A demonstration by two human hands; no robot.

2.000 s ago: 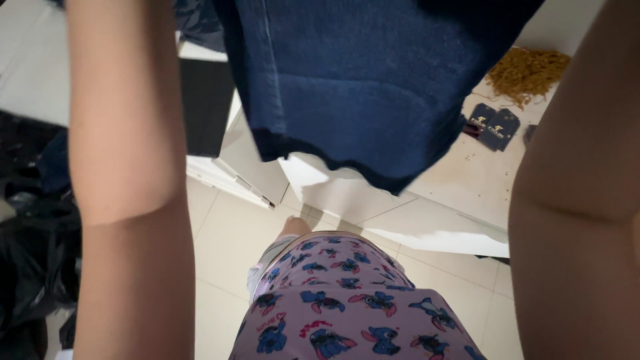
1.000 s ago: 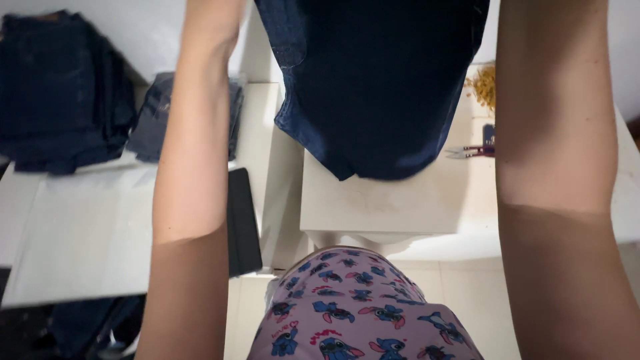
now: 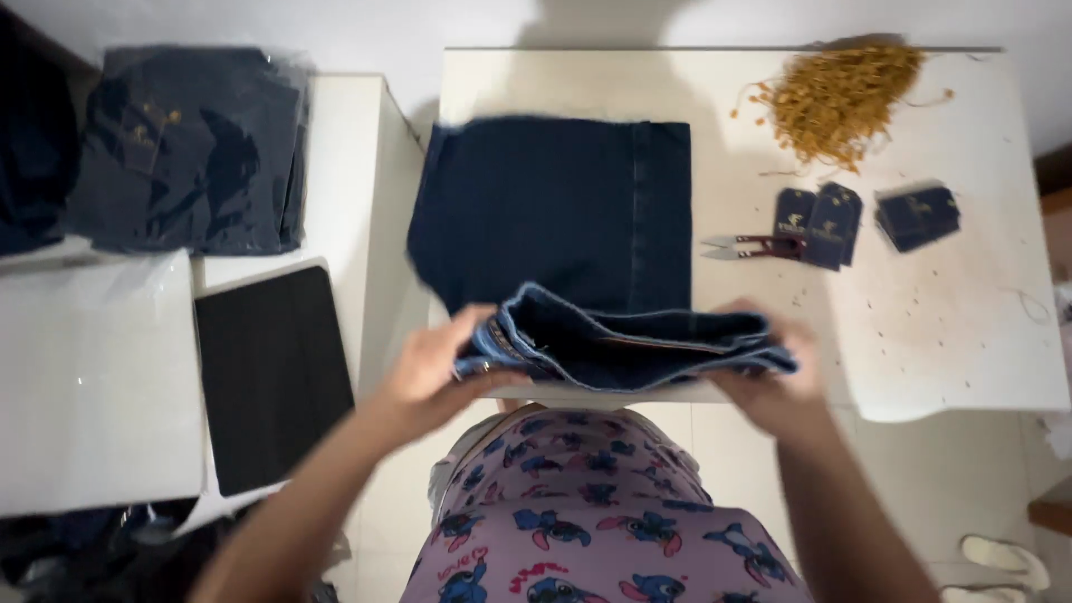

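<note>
A dark blue denim garment point(image 3: 561, 209) lies partly flat on the white table, its open waist edge lifted toward me at the front. My left hand point(image 3: 444, 360) grips one end of that edge, and my right hand point(image 3: 766, 368) grips the other end. Some fingers of both hands are hidden by the cloth. To the right of the denim lie thread snips point(image 3: 754, 246) with dark red handles, their blades pointing left. Dark hang tags point(image 3: 829, 226) overlap the handle end of the snips.
A heap of mustard-coloured tag strings point(image 3: 846, 100) and a second stack of dark tags point(image 3: 917, 218) lie on the white table point(image 3: 938, 335). At left are plastic-wrapped folded denim point(image 3: 201, 151), a black flat panel point(image 3: 272, 377) and a white surface point(image 3: 92, 385). Sandals point(image 3: 1005, 561) rest on the floor.
Both hands have come down from high up with the denim, which was hanging in the air and now lies partly on the table. The view has shifted.
</note>
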